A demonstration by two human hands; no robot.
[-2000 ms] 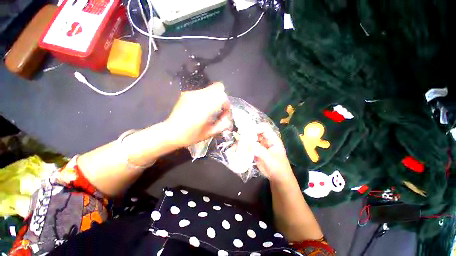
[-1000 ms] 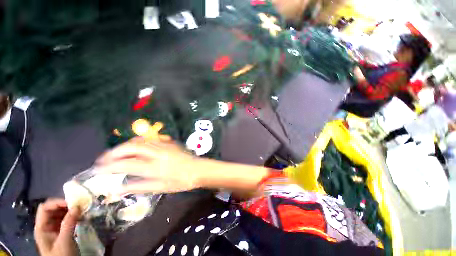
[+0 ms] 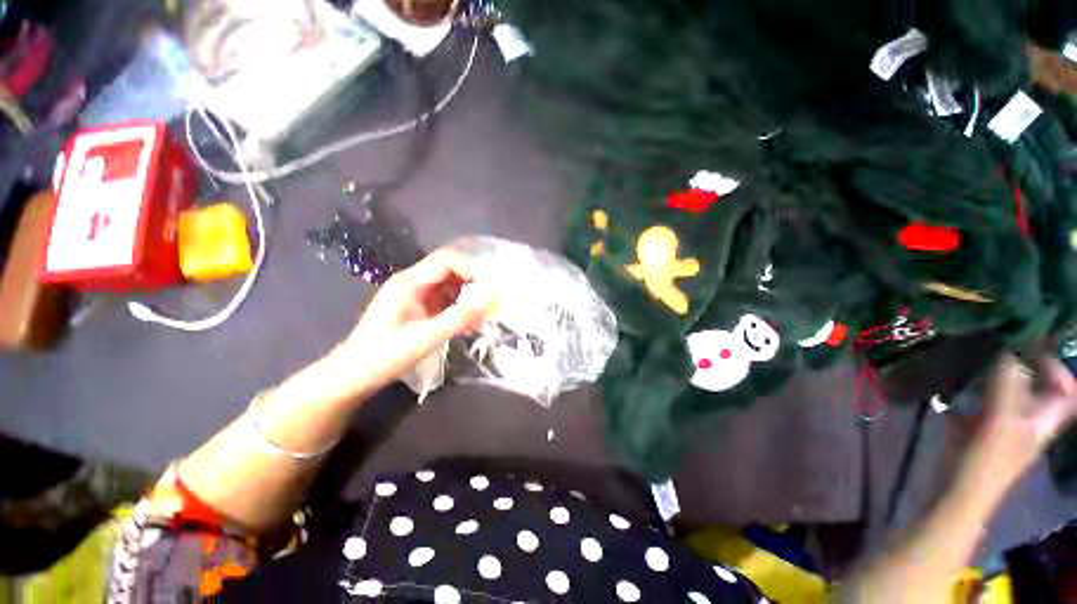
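Observation:
My left hand (image 3: pixel 428 304) pinches the upper left edge of a crumpled clear plastic bag (image 3: pixel 549 325) in front of the apron. Whitish pieces show through the bag, but their shapes are unclear. My right hand (image 3: pixel 1018 413) is blurred at the far right, away from the bag, by the lower right edge of the green plush pile (image 3: pixel 815 153). Its fingers look apart and I see nothing in it. A loose pile of tiny shiny black dots (image 3: pixel 364 245) lies on the dark grey table, left of the bag.
A red box (image 3: pixel 112 207), yellow block (image 3: pixel 215 242), brown case (image 3: pixel 26 277) and looping white cable (image 3: pixel 254 277) are at the left. The plush bears a gingerbread figure (image 3: pixel 661 266) and snowman (image 3: pixel 732 352). Red cords (image 3: pixel 872 383) lie near my right hand.
A second ago one hand was over the bag and the other beside it. My right hand is now at the far right. The view has swung back from the right side to the table.

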